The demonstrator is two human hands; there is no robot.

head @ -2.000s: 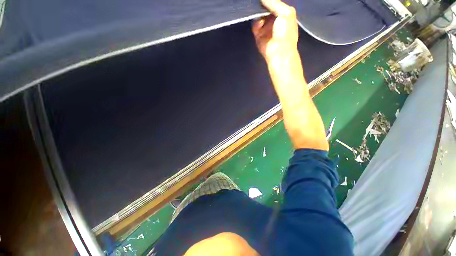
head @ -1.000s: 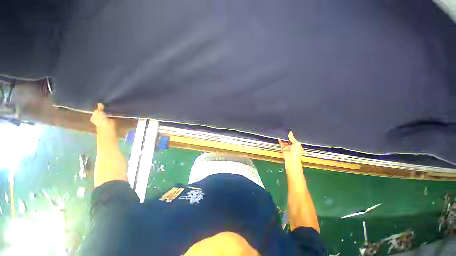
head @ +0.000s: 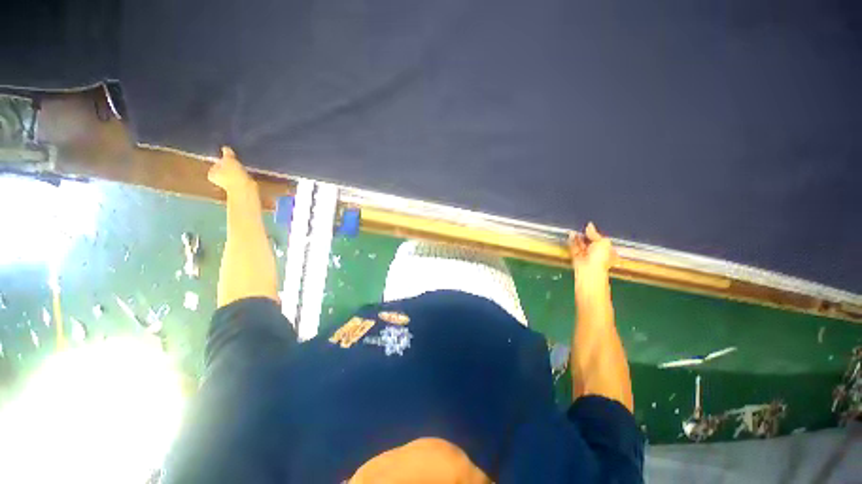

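A wide dark navy fabric ply (head: 491,113) covers the table, its thin pale edge running along the near side. My left hand (head: 230,172) grips this edge left of the white slotted rail (head: 310,255). My right hand (head: 592,250) pinches the same edge further right, above the wooden table-edge strip (head: 454,233). Striped pale layers show under the ply between my hands. The fingertips are partly hidden at the cloth edge.
Blue fittings (head: 348,222) flank the rail, which sticks out over the green floor (head: 435,388). Brown table surface (head: 170,173) shows at the left, with a grey object (head: 24,137) beyond. Scraps litter the floor. A pale grey cloth (head: 756,460) lies at the lower right.
I have turned from the right to face the table edge, and my left hand has come into view. The ply now lies flatter, its edge close along the striped layers.
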